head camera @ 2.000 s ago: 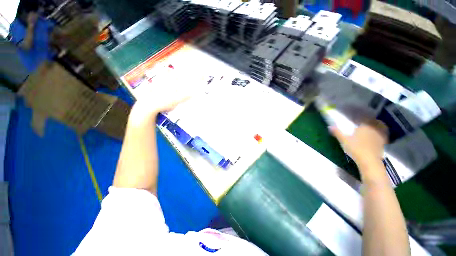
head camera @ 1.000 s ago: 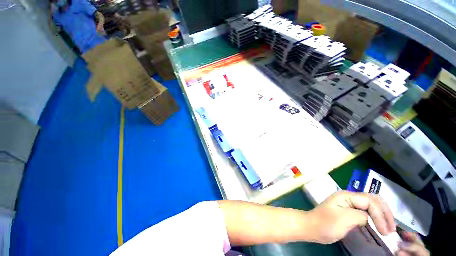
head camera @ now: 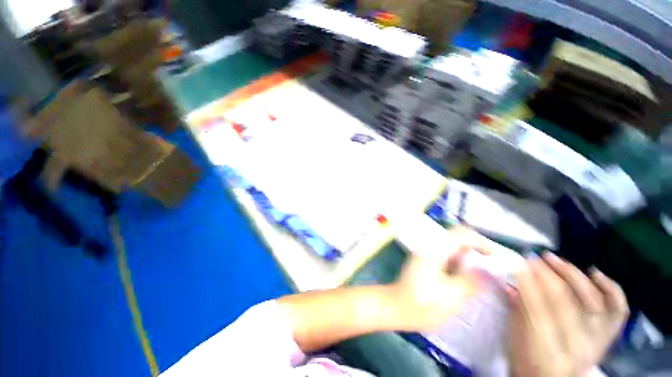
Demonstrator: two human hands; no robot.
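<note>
The frame is blurred. A whitish retail carton (head camera: 468, 331) with a blue edge lies under and between my hands at the lower right. My left hand (head camera: 442, 283) reaches in from the left with its fingers at the carton's upper part. My right hand (head camera: 564, 316) is on the carton's right side, back of the hand up, fingers bent. The fingers hide much of the carton, so its flap cannot be made out. Another white carton (head camera: 508, 213) with a blue end lies just beyond my hands.
The poster sheet (head camera: 317, 162) covers the left table, with blue-ended cartons (head camera: 295, 228) along its near edge. Stacks of grey inserts (head camera: 420, 110) stand behind. More white cartons (head camera: 560, 166) lie at right, brown cardboard (head camera: 593, 88) beyond. An open shipping carton (head camera: 103, 140) is at left.
The view has swung, so the table sits further left in it. Both hands are now more fully in view, still together at the carton. Dark legs now show on the floor at left.
</note>
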